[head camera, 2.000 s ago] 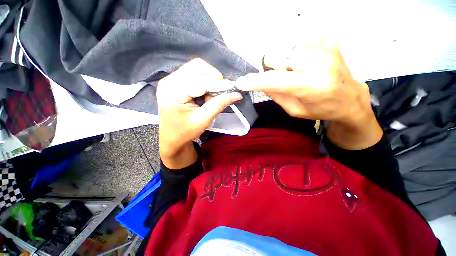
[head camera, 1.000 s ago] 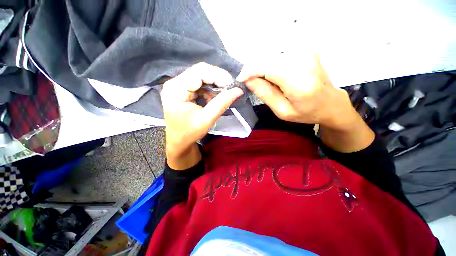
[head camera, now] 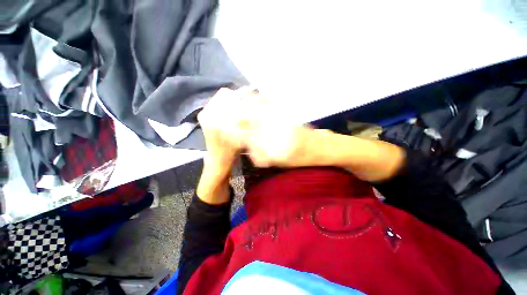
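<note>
The dark grey garment [head camera: 173,92] lies in folds over the left part of the white table, with thin white binding lines and a white patch [head camera: 172,131] near the table's front edge. My left hand [head camera: 221,124] is closed on the garment's edge, where the cloth runs up to the fingers. My right hand [head camera: 274,137] lies against my left hand, overlapping its fingers. It is blurred and overexposed, so its fingertips and anything in them cannot be made out. No needle or thread is visible.
The white table [head camera: 346,52] extends to the right. A red plaid bundle [head camera: 89,152] under clear plastic sits at its left edge. More dark grey garments [head camera: 456,150] with white tabs lie at the right. Speckled floor [head camera: 138,236] and a checkered cloth [head camera: 37,248] show below left.
My right hand has moved left and down from beside my left fingers to overlap them. The grey flap with white edging below my hands is out of sight. The view has shifted.
</note>
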